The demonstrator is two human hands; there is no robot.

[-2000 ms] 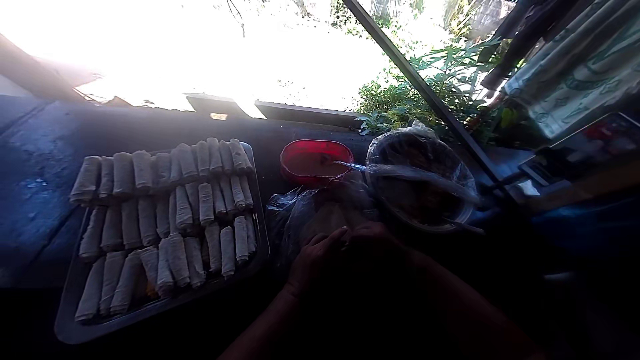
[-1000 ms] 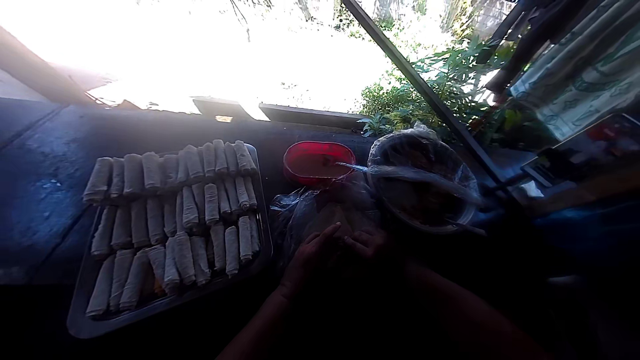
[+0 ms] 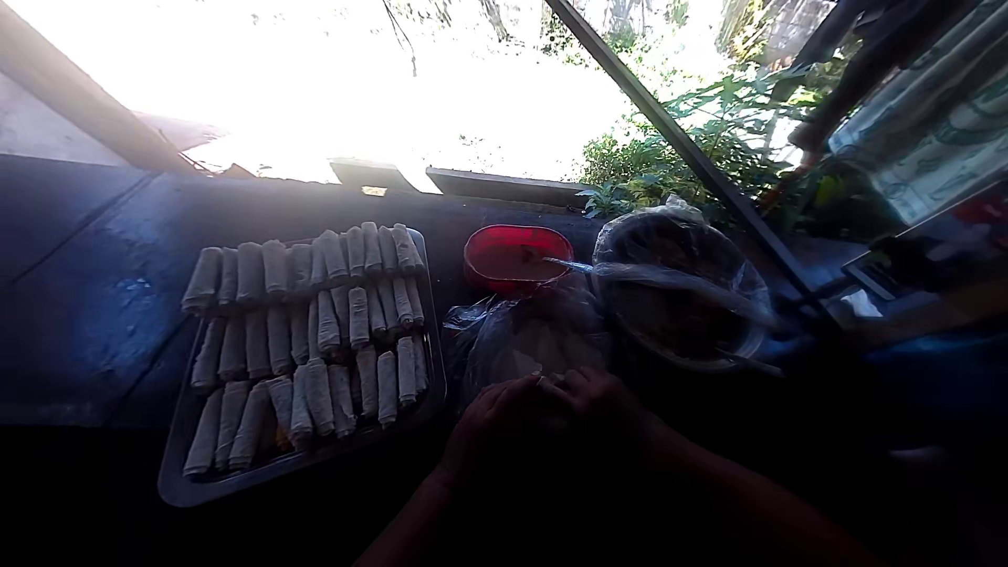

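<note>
My left hand [image 3: 492, 421] and my right hand [image 3: 602, 402] are close together over a clear plastic bag or sheet [image 3: 492, 346], with their fingers bent over a pale, thin wrapper [image 3: 528, 364]. Deep shadow hides most of what lies under the fingers, so a firm hold cannot be made out. On my left, uncooked spring rolls [image 3: 319, 394] lie in stacked rows on a metal tray [image 3: 183, 490]. Beyond my hands stands a red oval container [image 3: 466, 264] of pale brown liquid, a utensil [image 3: 568, 264] leaning in it. A plastic-covered round bowl [image 3: 693, 358] with dark contents is at the right.
The dark counter [image 3: 102, 276] runs under the tray to a bright opening at the back. A slanted metal bar [image 3: 669, 126] crosses behind the bowl. A patterned cloth [image 3: 937, 126] hangs at the upper right, with green plants [image 3: 709, 134] outside.
</note>
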